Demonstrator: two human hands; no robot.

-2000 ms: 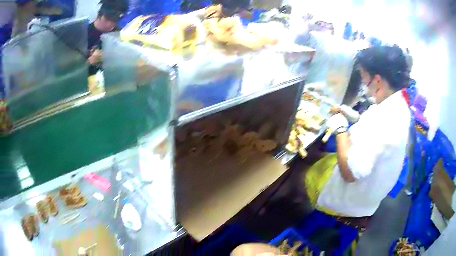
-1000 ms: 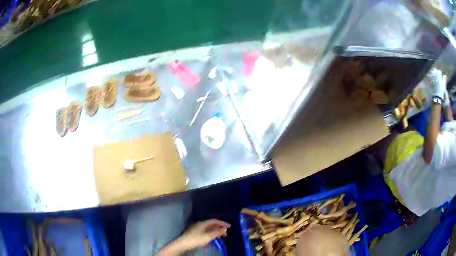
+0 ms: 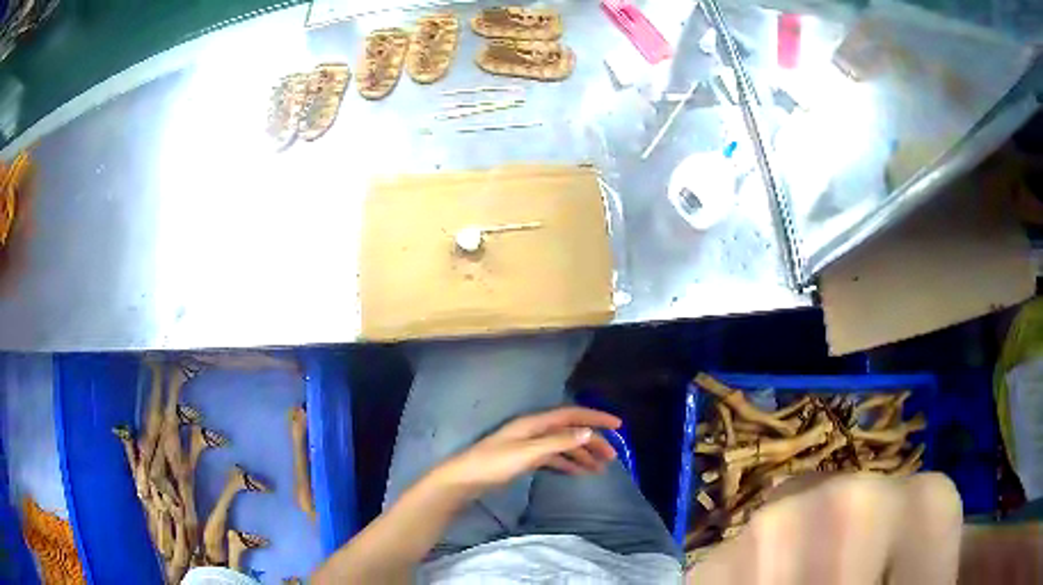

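Tan leg-and-foot pieces (image 3: 766,448) are heaped in the right blue crate (image 3: 690,457). My right hand (image 3: 852,531) is large and blurred at the crate's near side, cut off by the bottom edge; its fingertips and any hold are hidden. My left hand (image 3: 543,443) is over my lap, fingers extended and slightly apart, empty. A white-tipped dabber stick (image 3: 471,238) lies on the cardboard pad (image 3: 486,297) at the table's front edge. Brown sole plates (image 3: 382,62) lie in pairs at the back.
The left blue crate (image 3: 332,457) holds loose leg pieces (image 3: 166,469). Thin sticks (image 3: 480,109) lie behind the pad. A white bottle (image 3: 701,189), pink-red items (image 3: 637,31) and a metal edge (image 3: 769,160) are to the right. A large cardboard sheet (image 3: 926,274) juts past the table edge.
The view has turned down from the right-hand neighbour to the table and my lap. My left hand shows more fully over my lap; my right hand appears larger beside the right crate.
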